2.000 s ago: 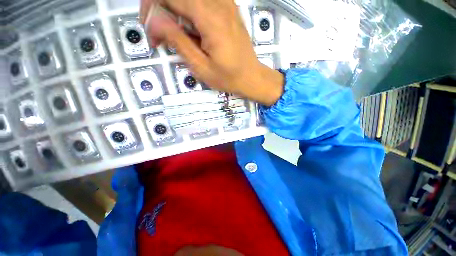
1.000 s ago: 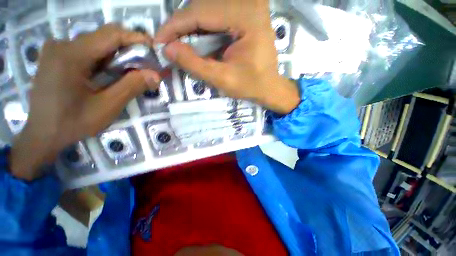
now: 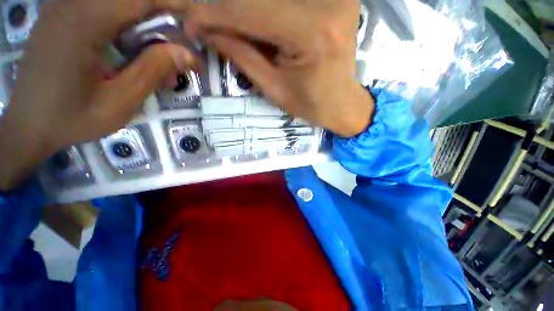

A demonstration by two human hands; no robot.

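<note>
My left hand (image 3: 79, 79) grips a silver watch body (image 3: 152, 27) between thumb and fingers, above the tray. My right hand (image 3: 291, 51) is closed beside it, its fingertips meeting the watch's right end; what it pinches is hidden by the fingers. The white tray (image 3: 164, 178) lies below both hands, with watches such as this one (image 3: 190, 143) lying in its square pockets, dark round sensor windows up. A bundle of pale straps (image 3: 243, 124) lies across the pockets at the tray's near right part.
A clear crinkled plastic bag (image 3: 468, 54) lies at the right on the green bench top (image 3: 516, 73). Yellow-edged racks (image 3: 486, 164) stand at the lower right. A cardboard box (image 3: 70, 220) shows at the lower left, below the tray.
My left hand came into view holding a watch body and met my right hand over the tray. Since one second ago, my right fingers have closed in and the grey strip they held is hidden.
</note>
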